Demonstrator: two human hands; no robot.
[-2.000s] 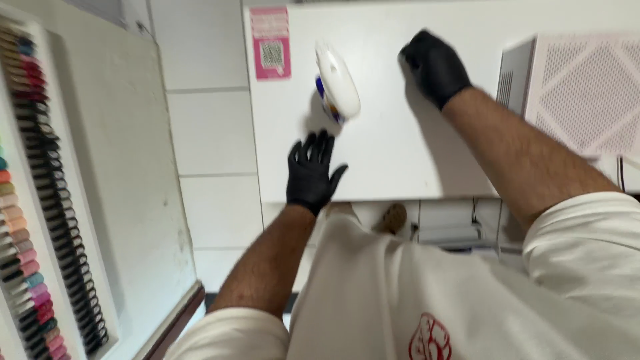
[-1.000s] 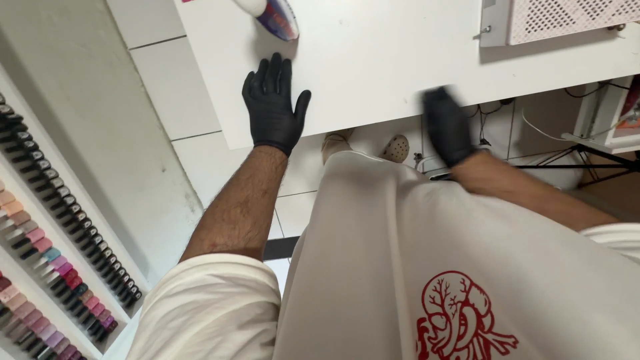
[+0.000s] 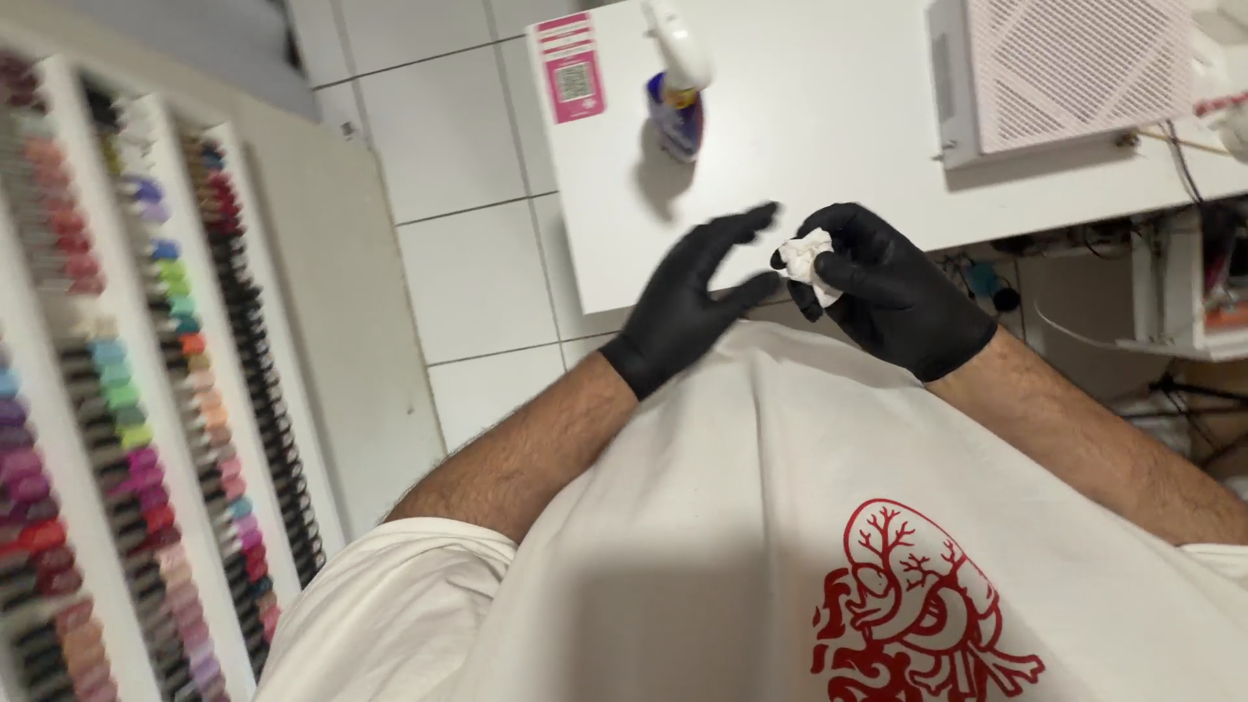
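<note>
Both hands wear black gloves and meet over the near edge of a white table [image 3: 809, 107]. In my right hand [image 3: 892, 288] a crumpled white tissue or cloth [image 3: 807, 258] is pinched between thumb and fingers. My left hand [image 3: 687, 297] is just left of it, fingers apart, holding nothing, its fingertips close to the tissue. Beyond my left hand a spray bottle [image 3: 680, 122] with a white trigger head and a blue body stands on the table.
A pink card with a printed code [image 3: 573, 83] lies at the table's left corner. A pink perforated box [image 3: 1077, 73] stands at the right, with cables [image 3: 1185, 161] near it. Racks of coloured nail polish samples [image 3: 146, 419] line the left wall.
My two hands have come together near the table's front edge. A white crumpled tissue or cloth now shows in my right hand.
</note>
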